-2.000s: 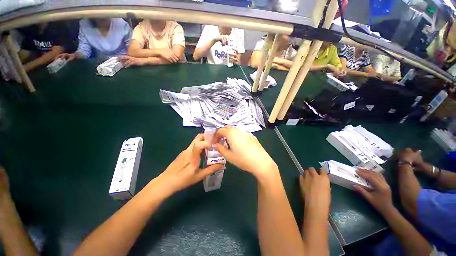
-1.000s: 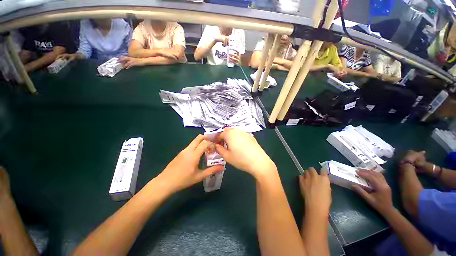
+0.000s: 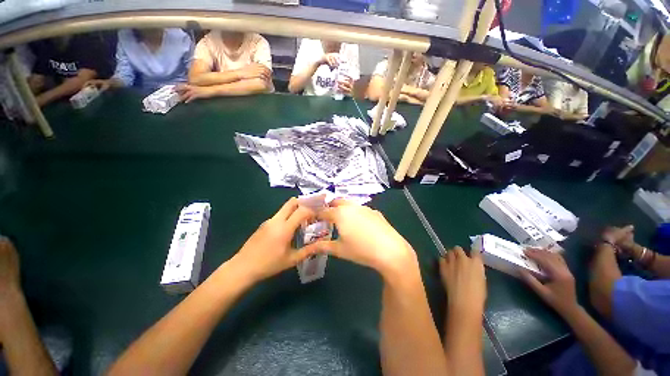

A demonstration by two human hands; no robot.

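A long white carton point(image 3: 314, 267) lies on the green table in front of me, its near end towards me. My left hand point(image 3: 276, 239) grips its left side, thumb and fingers around the far half. My right hand point(image 3: 361, 233) holds the same carton from the right, with fingertips at its far end by a small white flap point(image 3: 314, 199). The fingers hide part of the carton's far half. A second white carton point(image 3: 186, 248) lies alone to the left of my left arm. Both my hands are bare.
A loose heap of printed leaflets point(image 3: 323, 156) lies just beyond my hands. Pale posts point(image 3: 433, 121) stand beyond the table seam point(image 3: 424, 222). At right, a neighbour's hands are by a carton point(image 3: 505, 257) near stacked cartons point(image 3: 523, 213). Several people sit across the table.
My right hand has shifted slightly, its thumb now lower and close to my left thumb. The flap at the carton's far end shows more above my fingers. The carton stays in place.
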